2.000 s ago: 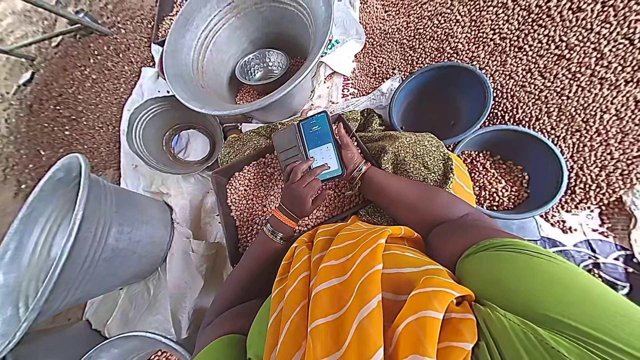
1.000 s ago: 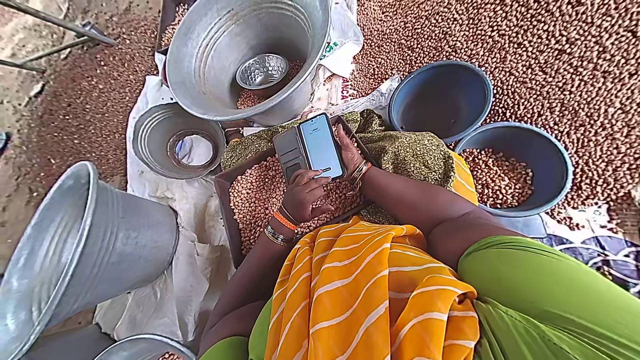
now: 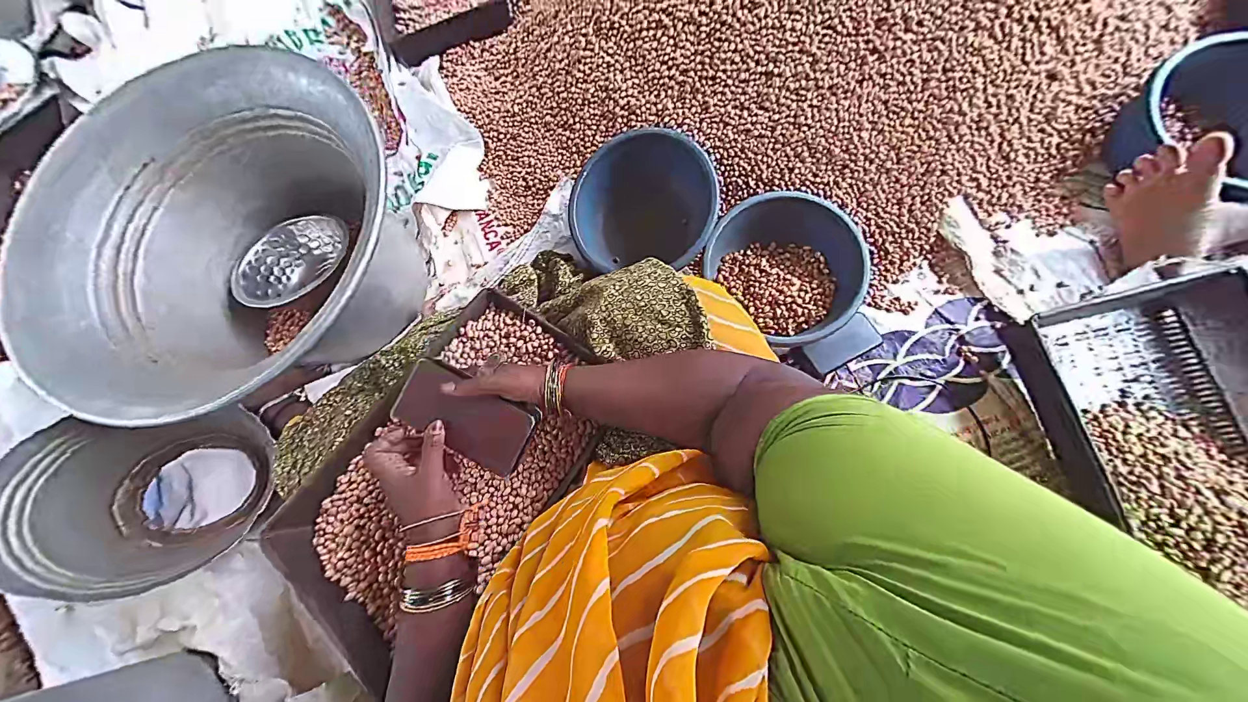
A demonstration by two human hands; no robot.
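A phone in a dark flip case (image 3: 478, 429) is held over a dark rectangular tray (image 3: 317, 604) of shelled nuts or seeds (image 3: 366, 531). My right hand (image 3: 502, 380) grips its upper side, with the thumb lying across the dark surface. At its lower left edge, the fingers and thumb of my left hand (image 3: 414, 463) hold a corner. No lit screen shows. Bangles circle both wrists, and an orange band is on the left one.
A large metal basin (image 3: 195, 127) holds a dimpled metal bowl (image 3: 291, 261). Below it lies another metal vessel (image 3: 58, 487). Two blue tubs (image 3: 643, 195) (image 3: 788, 219) stand beside spread nuts or seeds (image 3: 829, 107). Another person's bare foot (image 3: 1165, 200) is near a tray with a slotted part (image 3: 1131, 478) at right.
The lit screen seen in both earlier frames no longer shows; dark case surfaces face up. My left hand has gone from the screen to the case edge. The view has swung right.
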